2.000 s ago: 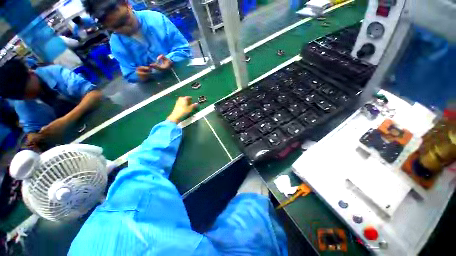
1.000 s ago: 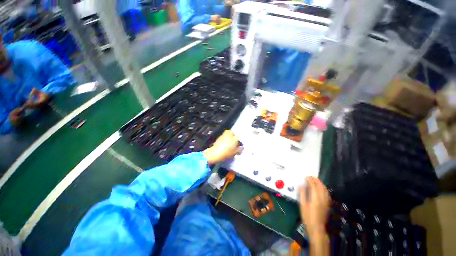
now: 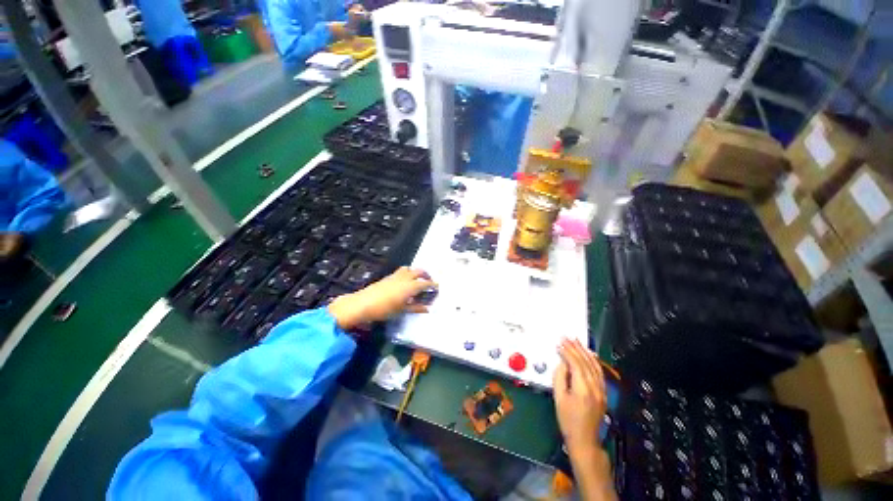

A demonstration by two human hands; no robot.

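My left hand (image 3: 384,298) is at the left edge of the press's white base (image 3: 470,313), its fingers closed on a small black part (image 3: 428,292). My right hand (image 3: 580,384) lies at the base's front right corner with fingers stretched and nothing seen in it. Small black parts (image 3: 475,243) sit beside an orange-brown fixture on the base. The brass-gold press head (image 3: 537,220) stands above another orange-brown fixture (image 3: 527,256).
A filled black blister tray (image 3: 304,254) lies left of the base, beside the green conveyor (image 3: 110,256). A tray stack (image 3: 695,264) stands right. In front are a red button (image 3: 517,362), a spare fixture (image 3: 488,406), an orange-handled tool (image 3: 419,364) and white tissue (image 3: 391,373).
The view has turned right towards the press. My left hand has moved from the conveyor to the base's left edge. My right hand has come into view at the base's front right corner.
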